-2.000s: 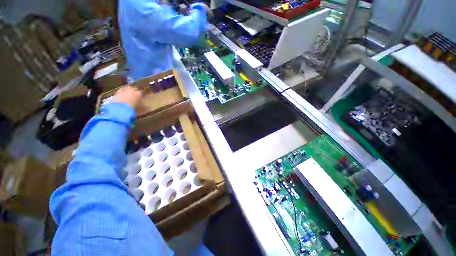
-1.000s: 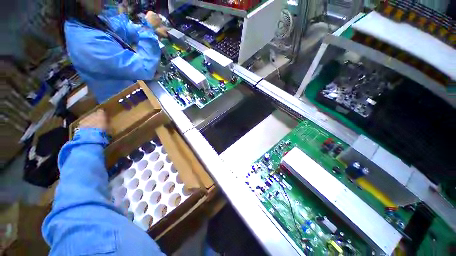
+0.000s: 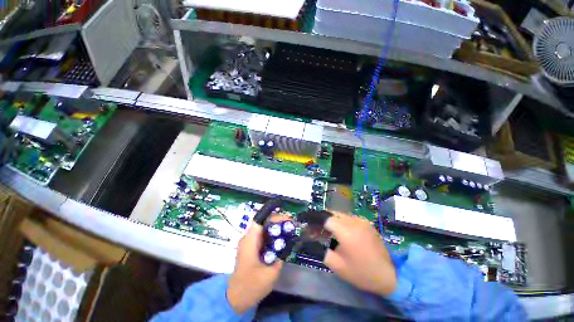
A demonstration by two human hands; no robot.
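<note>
My left hand, with black finger cots, holds several dark capacitors in a bunch, pale ends facing up. My right hand is just right of them, its black-capped fingers bent toward the bunch. A dark, blurred shape lies between the hands; I cannot tell whether my right fingers grip it. Both hands are over the near edge of a green circuit board with a long white-silver heatsink and a finned heatsink.
A second board lies to the right, another far left. The conveyor rail runs along the near side. A carton with a white pocketed sheet is at lower left. Parts bins stand behind; a blue cord hangs down.
The view has swung right, from the cartons to the boards. My left hand has left the carton and now holds capacitors over the board. My right hand has come into view.
</note>
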